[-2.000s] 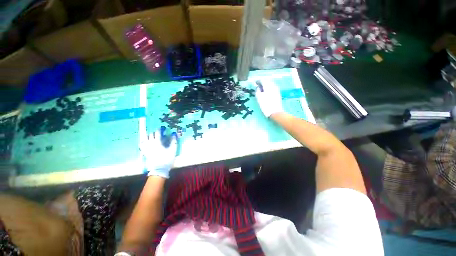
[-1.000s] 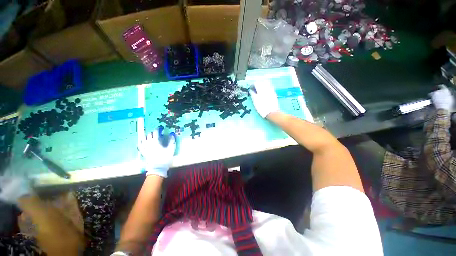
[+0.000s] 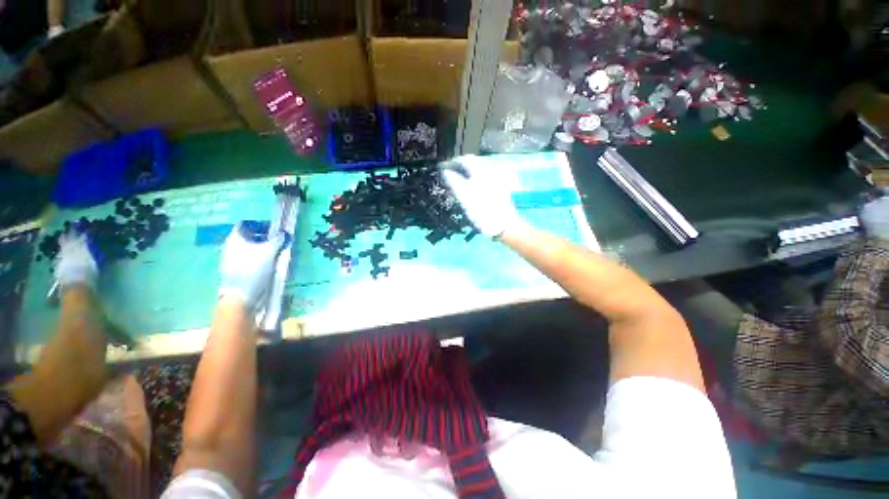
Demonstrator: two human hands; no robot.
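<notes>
A heap of small black parts point(image 3: 390, 210) lies on the turquoise mat, with silvery bits at its right edge. My left hand point(image 3: 246, 265), in a white glove with blue fingertips, is left of the heap. Its thumb side lies against a long silvery bar point(image 3: 278, 278), which it appears to grip. Black parts show at the bar's far end. My right hand point(image 3: 483, 198), gloved, has its fingertips at the heap's upper right edge; whether they hold a part cannot be told.
A neighbour's gloved hand point(image 3: 76, 265) is at a second black heap point(image 3: 136, 229). Behind are blue bins point(image 3: 112, 168) point(image 3: 359, 138), cardboard boxes point(image 3: 419, 73) and a metal post point(image 3: 480, 83). Right are a clear bag point(image 3: 526, 107), discs with red wires point(image 3: 624, 88) and metal profiles point(image 3: 648, 198).
My left hand has moved left, and the silvery bar now lies beside it. My right hand has moved left onto the heap's edge. The neighbour's hand has moved up to the left heap.
</notes>
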